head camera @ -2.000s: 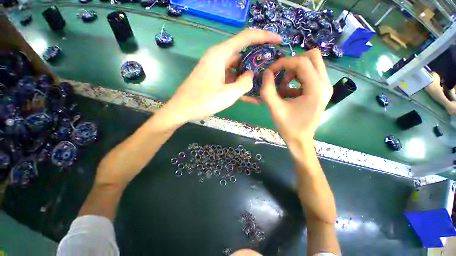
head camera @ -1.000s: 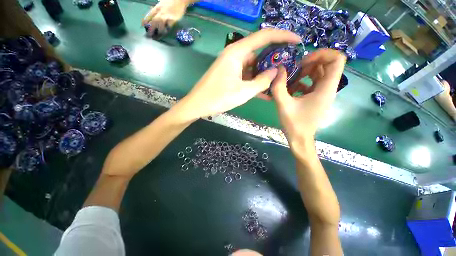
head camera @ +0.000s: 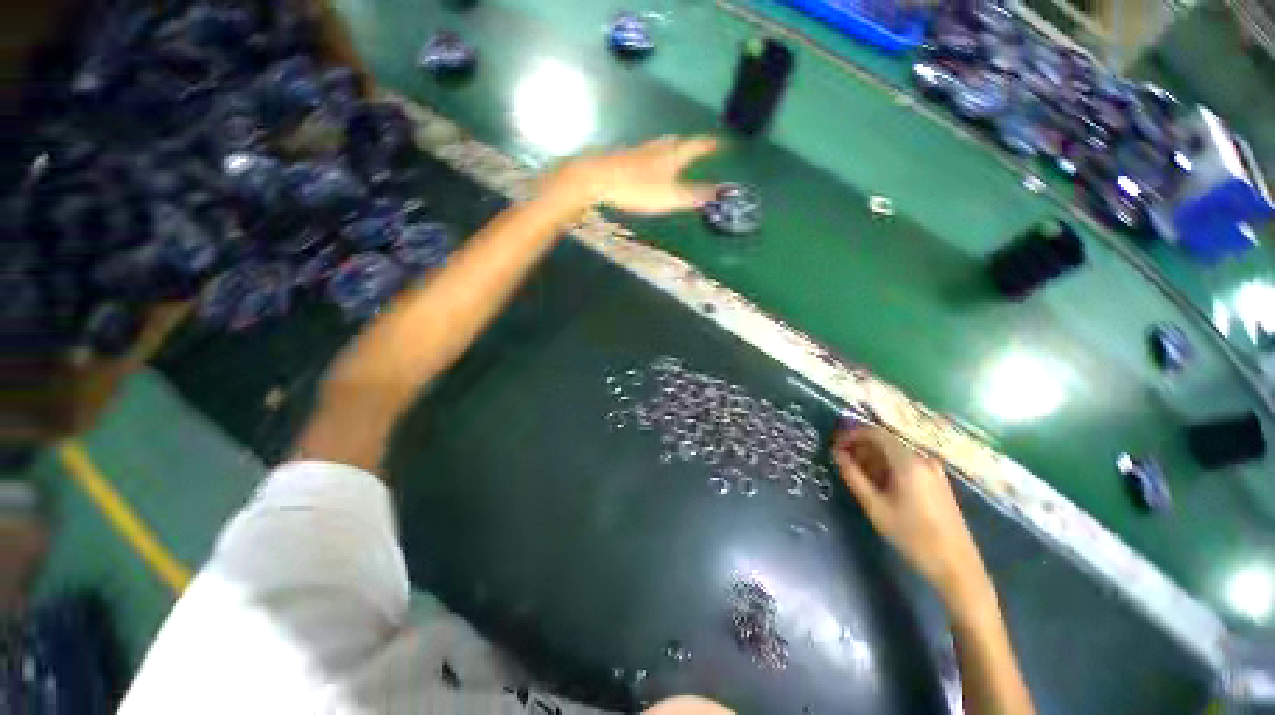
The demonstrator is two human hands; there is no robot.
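My left hand (head camera: 636, 179) is over the near side of the green belt, fingers apart. A round dark wired unit (head camera: 731, 210) sits on the belt right at its fingertips; the hand does not close around it. My right hand (head camera: 884, 468) is low over the bench beside the belt rail, at the right end of the loose pile of shiny metal rings (head camera: 727, 426). Its fingers are curled together; whether a ring is between them cannot be seen. A smaller pile of darker rings (head camera: 757, 619) lies nearer me.
A heap of wired units (head camera: 252, 182) fills the left. The pale chipped rail (head camera: 783, 342) divides bench and belt. Black cylinders (head camera: 758, 87) and spaced units stand on the belt. Beyond are another heap (head camera: 1049, 105), a blue tray (head camera: 874, 20) and a blue-and-white box (head camera: 1214, 219).
My hands have moved apart and the unit they held together is out of them. My left hand is at the belt, my right hand down by the rings. The view has turned left.
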